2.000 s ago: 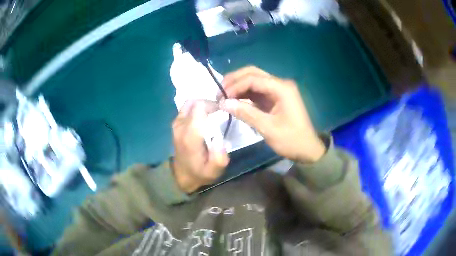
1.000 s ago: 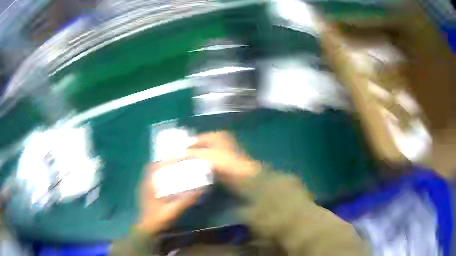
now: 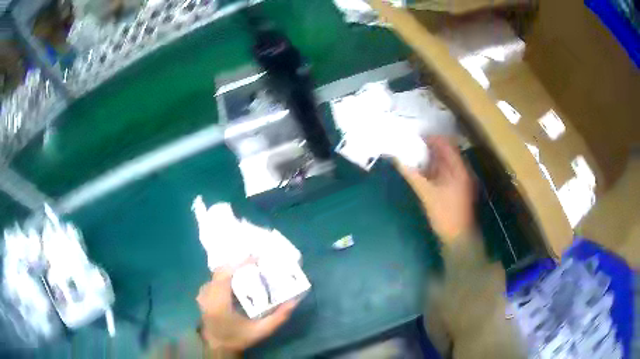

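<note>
A white camera unit [image 3: 245, 238] lies on the green bench in front of me, overexposed, with its squarish end plate [image 3: 270, 286] towards me and dark slots showing in it. My left hand [image 3: 235, 315] grips this near end from below and the left. My right hand [image 3: 445, 186] is stretched to the pile of white parts [image 3: 382, 123] at the back right. Its fingers are at a rounded white piece on the pile's near edge; whether they grip it is unclear.
A black electric screwdriver [image 3: 291, 84] hangs over the silver-grey screw feeder [image 3: 260, 137]. A small pale piece [image 3: 344, 242] lies mid-bench. Wrapped white units [image 3: 67, 280] are at left. An open carton [image 3: 484, 119] and blue bin [image 3: 603, 280] are at right.
My right hand has left the camera unit and moved right and away to the white pile. My left hand still holds the unit. The view has shifted, and the screwdriver shows clearly.
</note>
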